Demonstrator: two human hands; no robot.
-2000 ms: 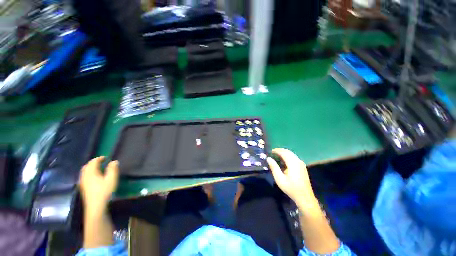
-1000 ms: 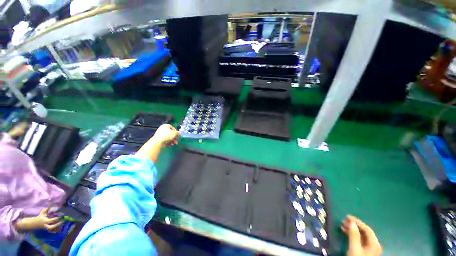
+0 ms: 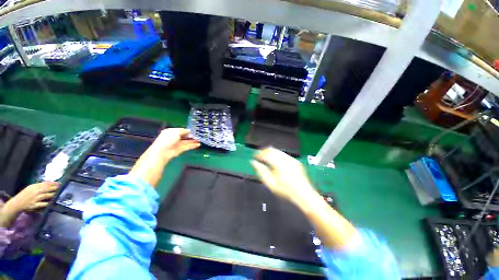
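A clear plastic bag or sheet (image 3: 212,126) with rows of ring-faced dark parts is behind the black compartment tray (image 3: 219,205). My left hand (image 3: 174,143) grips its near left corner; its right side looks slightly raised. My right hand (image 3: 276,170) is above the back edge of the compartment tray, away from the bag, slightly blurred, with fingers curled; whether it holds anything cannot be told. My right forearm hides most of the tray's right compartment, where a few parts (image 3: 317,240) show at the edge. A small pale strip lies in the tray.
A long black tray with glossy panels (image 3: 87,168) is at left, with another person's hand (image 3: 34,196) on its edge. Empty black trays (image 3: 273,123) stand behind. A pale metal upright (image 3: 377,82) rises at right. A tray of silvery parts (image 3: 453,249) is far right.
My left hand has moved from the tray's left end to the bag's corner. My right hand has moved from beyond the tray's right end over its back edge. The view has shifted.
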